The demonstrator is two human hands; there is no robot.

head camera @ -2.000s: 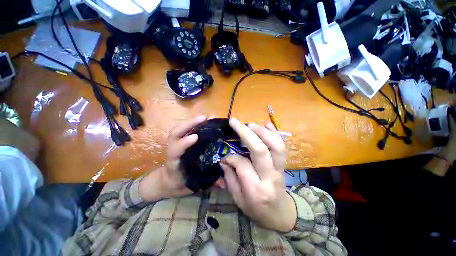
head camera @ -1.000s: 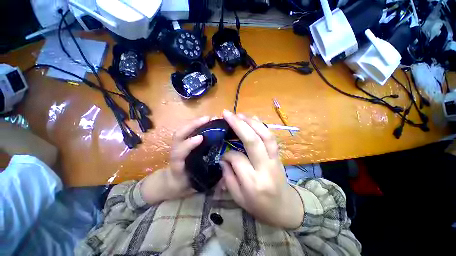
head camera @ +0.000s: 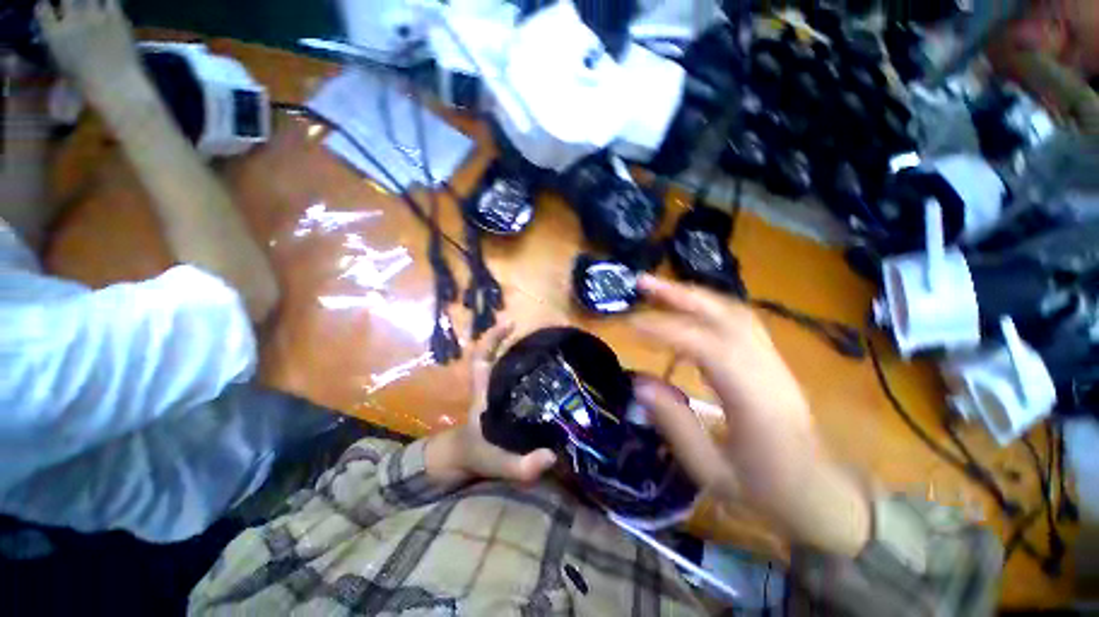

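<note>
My left hand (head camera: pixel 485 424) holds the black camera head shell (head camera: pixel 512 371) from its left side, with the thumb on its lower edge. A small circuit board (head camera: pixel 542 392) shows inside the shell. Thin coloured wires run from it to the base housing (head camera: pixel 645 464), which has a dark open cavity and lies against the shell at the lower right. A white stick (head camera: pixel 675 557) projects below the housing. My right hand (head camera: pixel 753 416) is blurred, fingers apart, above and right of the housing. It seems to hold nothing; whether its palm touches the housing is unclear.
Another person's bare arm (head camera: pixel 181 181) reaches over the bench at the left, by a white camera (head camera: pixel 229 106). Black cable connectors (head camera: pixel 464 307), head modules (head camera: pixel 609 283) and a plastic sheet (head camera: pixel 392 130) lie behind the work. White housings with antennas (head camera: pixel 934 295) stand at the right.
The view has turned left. My right hand has left the wires and opened. The shell and housing now lie further apart, showing the wires between. The neighbour's arm now shows over the bench.
</note>
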